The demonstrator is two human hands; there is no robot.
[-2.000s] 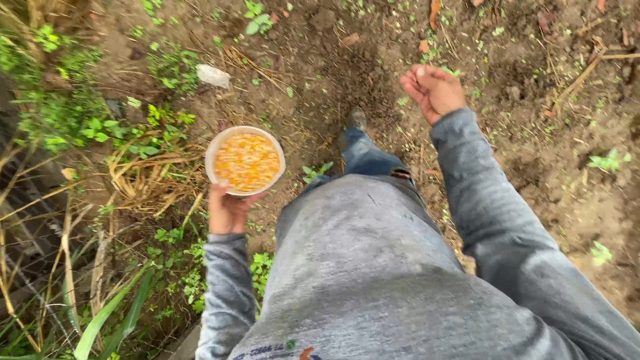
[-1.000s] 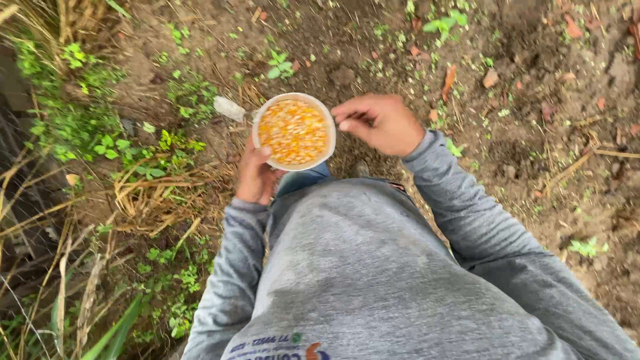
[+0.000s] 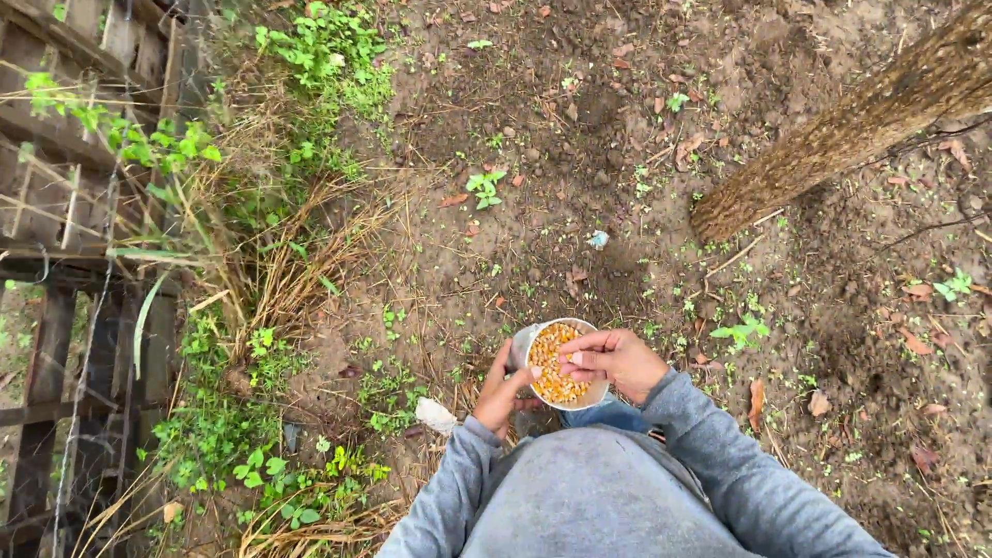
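Note:
A round, pale container (image 3: pixel 524 346) full of orange and yellow corn kernels (image 3: pixel 559 386) is held in front of my belly, its opening facing up. My left hand (image 3: pixel 502 394) grips its left side, with the thumb over the rim. Over the right part of the opening is my right hand (image 3: pixel 616 361), its fingers bent and drawn together just above the kernels. Whether any kernels are between those fingers cannot be seen.
A weathered wooden fence (image 3: pixel 48 341) with wire runs along the left, beside dry grass (image 3: pixel 298 267) and green weeds. A tree trunk (image 3: pixel 837 132) slants in from the upper right. Bare soil (image 3: pixel 542 155) with seedlings, leaves and scraps of litter lies ahead.
My right hand, off to the right of the container two seconds ago, came to its rim and is now over the kernels. The view has shifted, bringing in the trunk and more fence.

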